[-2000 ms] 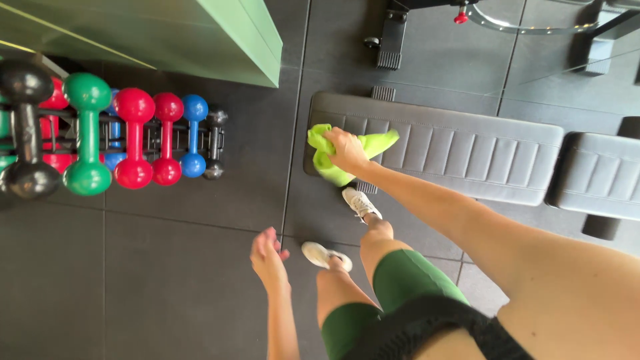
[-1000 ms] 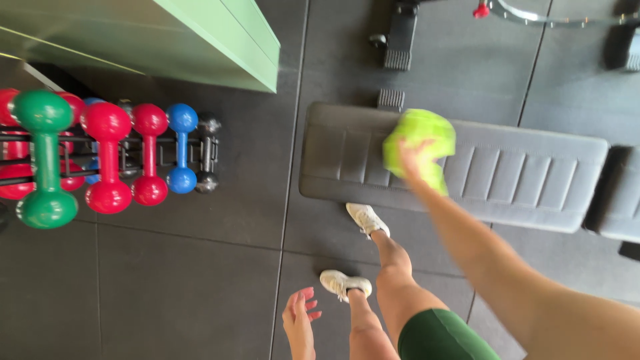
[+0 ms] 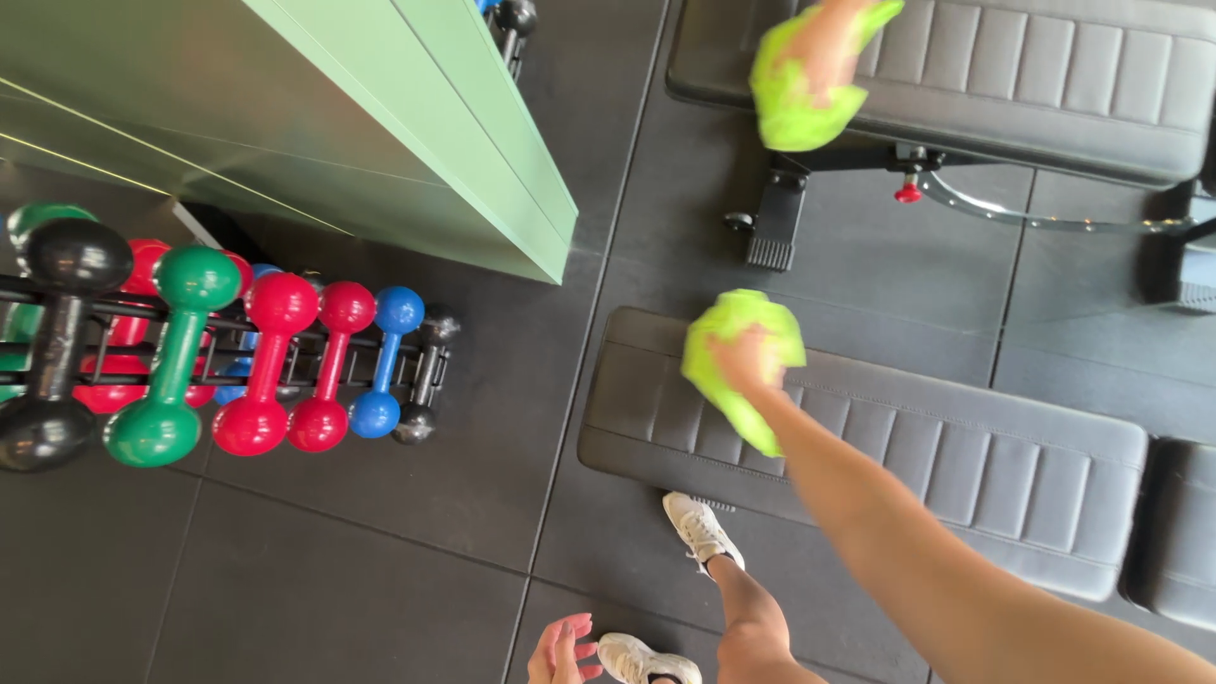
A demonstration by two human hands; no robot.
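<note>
My right hand (image 3: 750, 359) lies on a bright lime-green cloth (image 3: 722, 380), its fingers pressing and bunching it against the grey padded bench (image 3: 950, 446). The cloth covers part of the pad near the bench's left end, and one flap hangs toward the near edge. Low in the view, my left hand (image 3: 562, 654) is held over the floor with its fingers apart and slightly bent, holding nothing. At the top edge another hand (image 3: 825, 47) rests with a similar lime cloth (image 3: 807, 109) on a like bench (image 3: 1026, 57); whether this is a mirror reflection is unclear.
A rack (image 3: 223, 323) of green, red, blue and black dumbbells stands at the left. Beside it rises a pale green panel (image 3: 475, 161). My white shoes (image 3: 703, 532) stand on dark floor tiles near the bench. A metal foot (image 3: 781, 223) and red knob (image 3: 908, 192) are above.
Over the two seconds my right hand has slid with the cloth along the pad away from its left end, then partly back. The view has shifted, bringing the upper bench and hand into sight.
</note>
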